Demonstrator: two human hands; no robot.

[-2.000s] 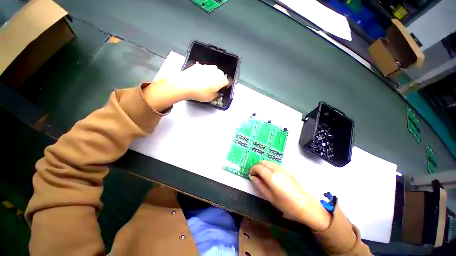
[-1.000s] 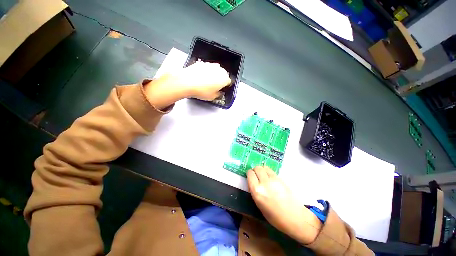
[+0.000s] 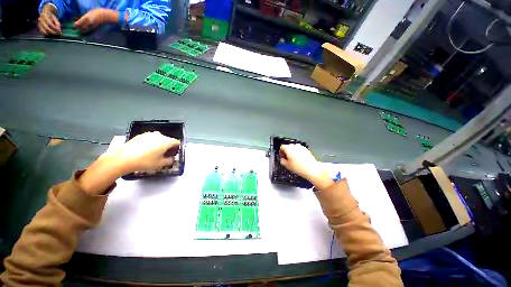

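A green circuit board panel (image 3: 230,216) lies flat on white paper (image 3: 151,224), with dark and pale rows across its middle and small dark parts at its top and bottom edges. My left hand (image 3: 147,152) reaches into the left black bin (image 3: 155,123), above pale contents; its fingertips are hidden. My right hand (image 3: 301,161) reaches into the right black bin (image 3: 274,168), its fingers bent down; whether they hold a part cannot be seen. Neither hand touches the panel.
Beyond, a dark green belt (image 3: 224,109) carries more boards (image 3: 172,77). Across it are a person's hands (image 3: 92,21) in blue sleeves, a white sheet (image 3: 252,60) and an open cardboard box (image 3: 336,70). Another open box (image 3: 428,202) stands at the right.
My right hand has left the panel's lower edge and moved into the right bin. My left hand remains at the left bin. The view has turned and lifted, showing more beyond the belt.
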